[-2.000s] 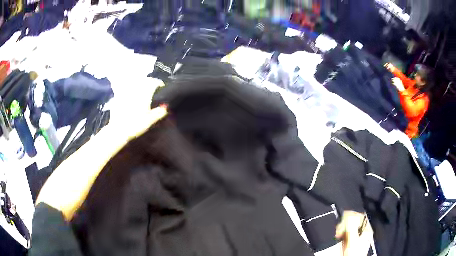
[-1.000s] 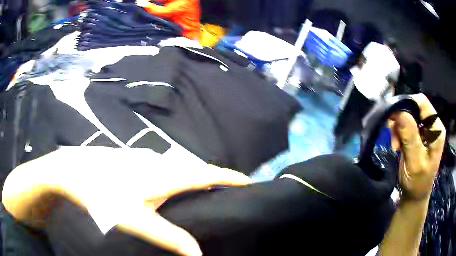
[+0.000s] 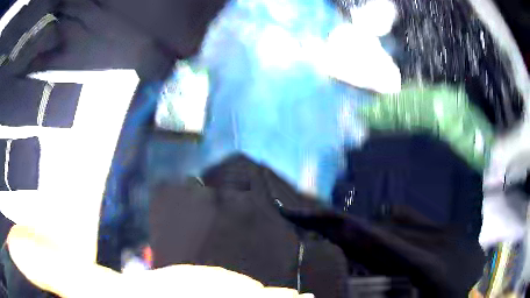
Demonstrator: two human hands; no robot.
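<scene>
A dark coat (image 3: 232, 227) lies or hangs in the lower middle, with a thin white line down its front. My left arm and hand (image 3: 232, 279) show as an overexposed pale shape along the bottom left; the fingers are cut off or washed out, so their grip cannot be told. A small skin-coloured patch at the bottom right edge may be part of my right hand; it is too small and blurred to tell. No hanger can be made out.
A white tabletop (image 3: 99, 169) with dark garments (image 3: 64, 105) marked by white lines is at the left. Blue floor (image 3: 261, 99) shows beyond the coat. A green-rimmed container or bag (image 3: 430, 110) with dark cloth (image 3: 407, 174) is at the right.
The view has swung right and down from the table to the floor. My right hand, which held up a dark curved hanger with a dark garment, has left the middle right of the view.
</scene>
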